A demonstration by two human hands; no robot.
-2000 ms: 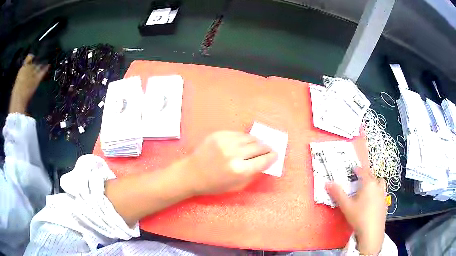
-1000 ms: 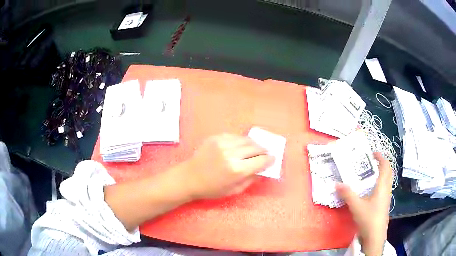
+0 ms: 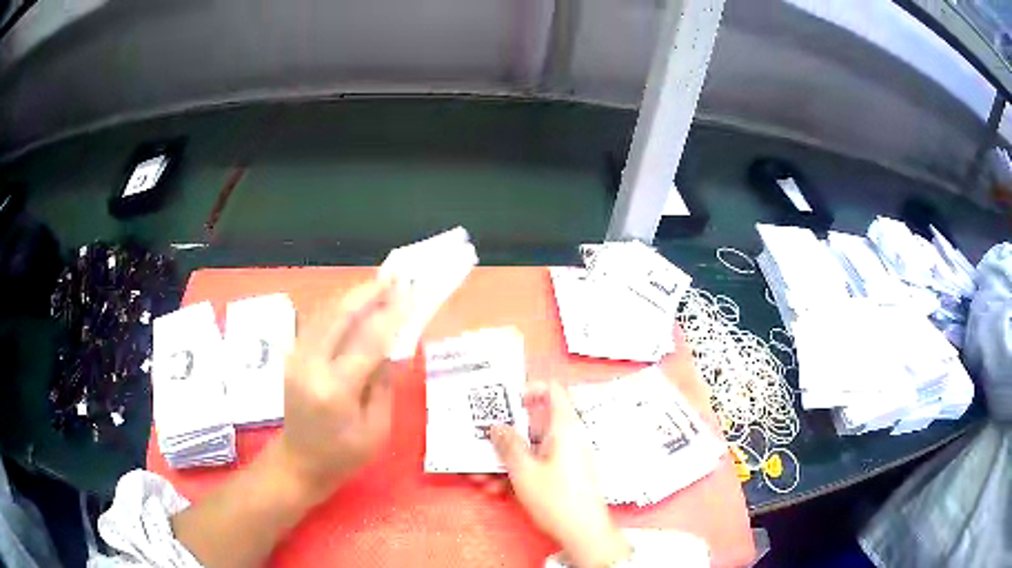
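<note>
My left hand (image 3: 344, 388) is over the left middle of the red-orange mat (image 3: 466, 533) and holds a white folded paper (image 3: 431, 277) raised at its fingertips. My right hand (image 3: 555, 466) holds a white QR leaflet (image 3: 461, 394) at the mat's centre, with the thumb beside the square code. The QR leaflet pile (image 3: 655, 438) lies to the right of that hand. A second leaflet pile (image 3: 627, 300) lies at the mat's upper right. Two stacks of user manuals, the nearer (image 3: 189, 388) and the other (image 3: 259, 355), stand at the left.
Black boxes stand on the green belt at the left (image 3: 147, 178) and right (image 3: 790, 191), another partly behind the pale post (image 3: 666, 122). Charging cables (image 3: 105, 333) lie left of the mat. Rubber bands (image 3: 738, 372) and bulk leaflets (image 3: 877, 344) lie right. A person's sleeve (image 3: 943, 477) shows far right.
The view has shifted up and right. My left hand has raised the white paper. My right hand has brought a QR leaflet from the pile to the mat's centre. The left box has moved farther left.
</note>
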